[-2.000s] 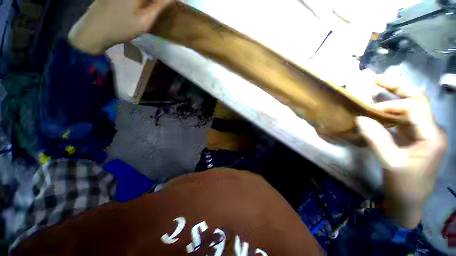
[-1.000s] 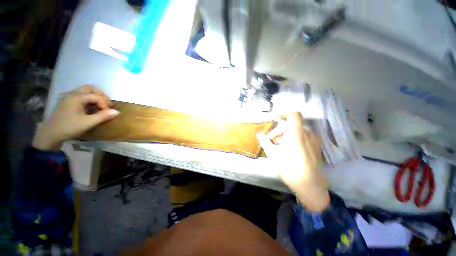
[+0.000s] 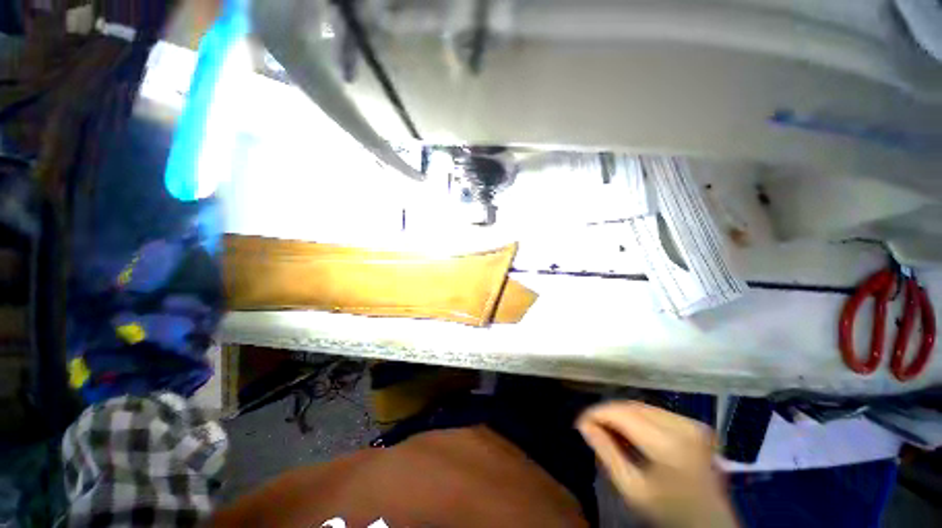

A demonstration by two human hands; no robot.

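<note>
A brown band (image 3: 362,281) lies flat along the table's front edge, left of and in front of the needle area (image 3: 480,186). Its right end is slanted, with a small brown flap (image 3: 516,301) showing beyond it. My left arm reaches forward over the band's left end and hides it. My left hand (image 3: 196,19) is a small blur at the top edge, beside the bright blue object (image 3: 203,113); its grip is unclear. My right hand (image 3: 656,459) is off the band, below the table edge near my lap, with loosely curled fingers and nothing visible in it.
The off-white machine head (image 3: 620,77) spans the top. Slotted white pieces (image 3: 687,253) lie right of the needle, and red-handled scissors (image 3: 873,325) lie farther right. The worn table edge (image 3: 434,356) runs across the front. A black-and-white checked cloth (image 3: 145,459) is at lower left.
Both hands have let go of the band, which now lies flat. My left arm has reached forward towards the blue object. My right hand has dropped back below the table edge.
</note>
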